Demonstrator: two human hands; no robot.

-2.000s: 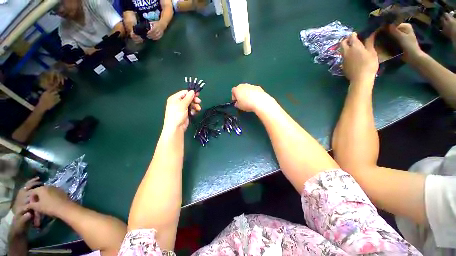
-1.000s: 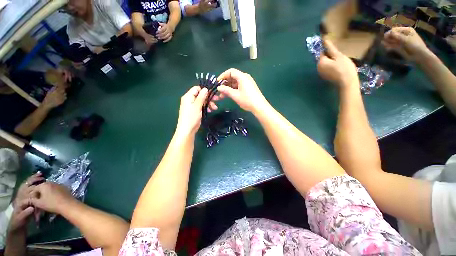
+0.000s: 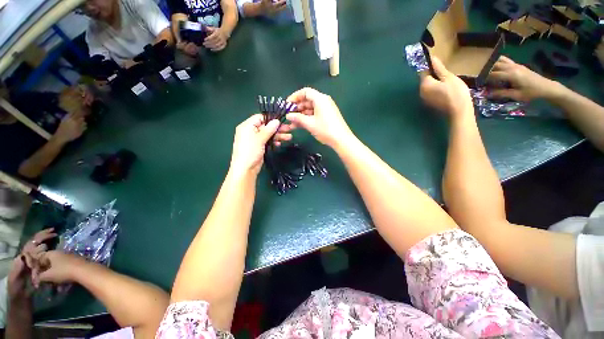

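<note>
Short black cables [image 3: 273, 110] stand in a fan above my left fist, their shiny plug ends pointing up. My left hand [image 3: 255, 140] grips them below the plugs. My right hand [image 3: 314, 116] touches the right side of the fan with thumb and fingers; whether it grips a cable of its own is hard to tell. Below my hands, more black cables with pale tips lie on the dark green table in a loose loop [image 3: 306, 169]. The cables inside my left fist are hidden.
On the right a neighbour's hand holds an open brown-lined carton [image 3: 461, 55] near silvery bags [image 3: 498, 108]. At left are a dark lump [image 3: 114, 165] and a silvery bag heap [image 3: 93, 233] by another person's hands. A pale post [image 3: 326, 33] stands ahead; people sit across.
My right hand has moved from the cables on the table up to the fan in my left hand. The fan holds more plug ends. The neighbour's carton has come into view, open.
</note>
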